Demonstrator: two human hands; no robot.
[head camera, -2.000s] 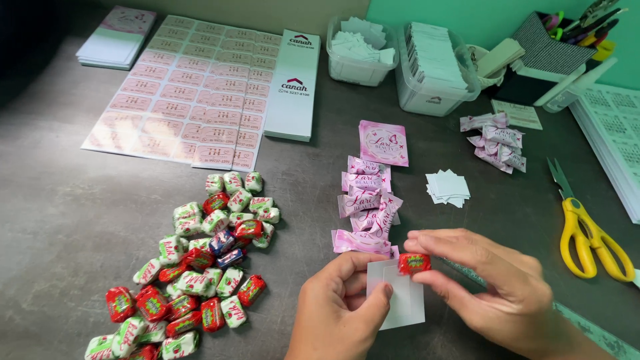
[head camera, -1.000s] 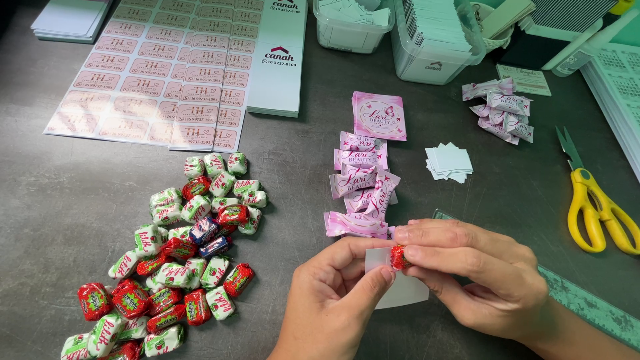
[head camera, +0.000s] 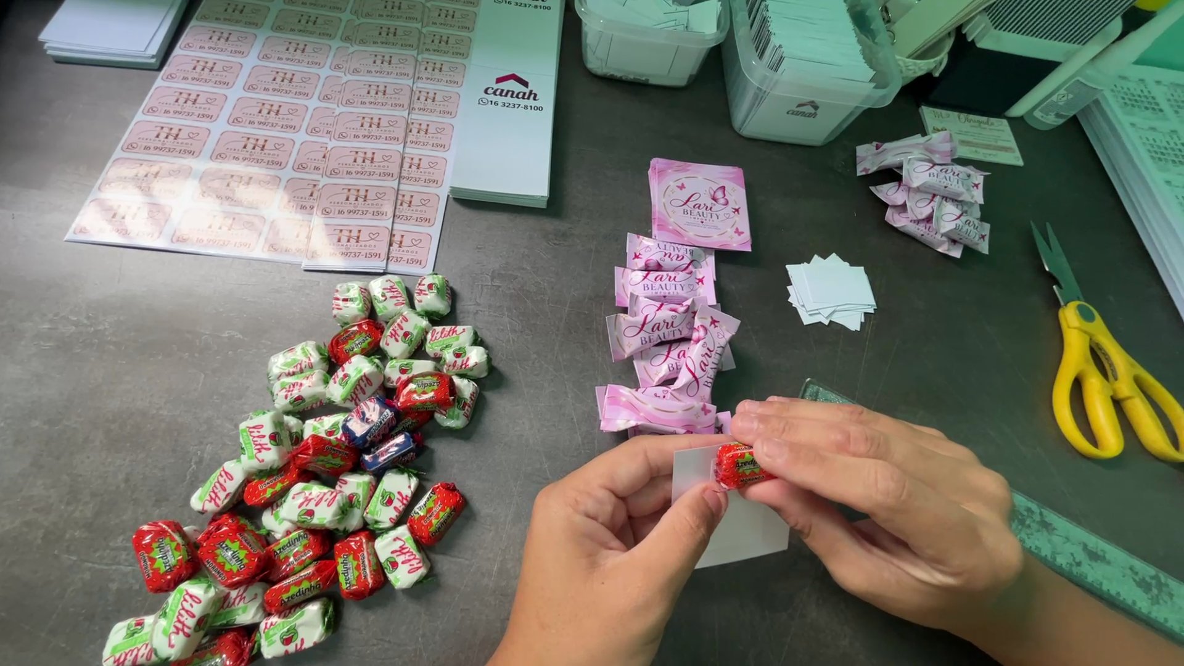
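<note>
My left hand pinches a small white paper piece between thumb and fingers. A red wrapped candy lies against the paper's upper part, with my right hand's fingertips on it. Whatever is on the paper's underside is hidden. Just beyond the hands is a row of candies in pink printed wraps, and above it a stack of pink printed squares. To the left spreads a pile of candies in white-green, red and blue wrappers.
Small white paper squares lie right of the pink row. Yellow-handled scissors and a green ruler are at the right. More pink-wrapped candies, plastic tubs of paper, sticker sheets and a white card stack stand farther back.
The red candy has turned and sits closer to my left thumb than two seconds ago. My right fingers have closed in over it. The view has moved closer to the table.
</note>
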